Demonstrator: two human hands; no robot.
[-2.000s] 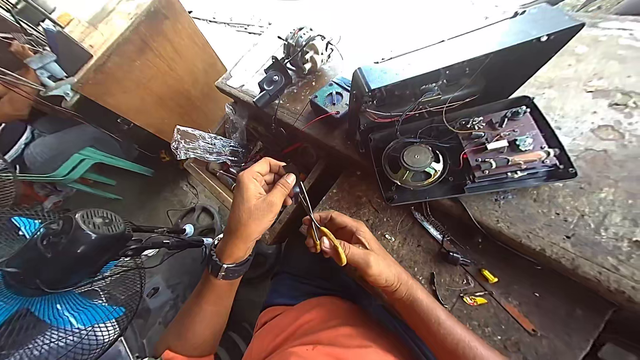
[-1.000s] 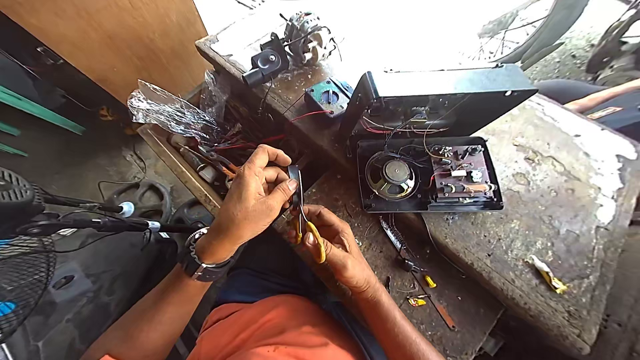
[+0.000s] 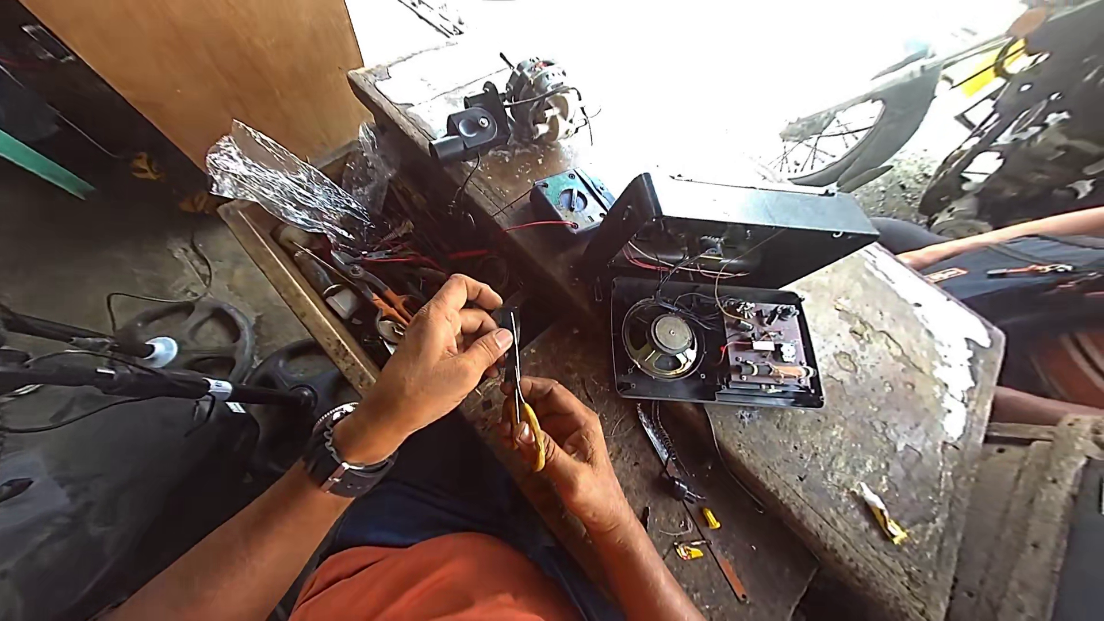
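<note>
My right hand [image 3: 573, 453] grips a pair of scissors [image 3: 533, 435] by yellow handles, the narrow metal blades pointing up toward my left hand. My left hand [image 3: 440, 354] is closed at the fingertips on a small dark piece [image 3: 507, 321] beside the blade tips; what the piece is cannot be told. To the right of both hands lies an opened black speaker case [image 3: 718, 398], holding a round speaker [image 3: 664, 338] and a brown circuit board [image 3: 770, 347]. Its black cover [image 3: 763, 233] stands tilted behind it, with wires running between the two parts.
An analog multimeter [image 3: 573, 200] and a fan motor [image 3: 543, 99] sit on the worn bench. An open wooden drawer [image 3: 293, 297] with tools and clear plastic wrap [image 3: 280, 181] is at left. Fan stands are on the floor. At right, another person's arm [image 3: 1009, 237] is near a wheel.
The view has swung right, bringing the wheel and another person's arm in. My hands stay close together around the scissors, whose blades now look nearly upright.
</note>
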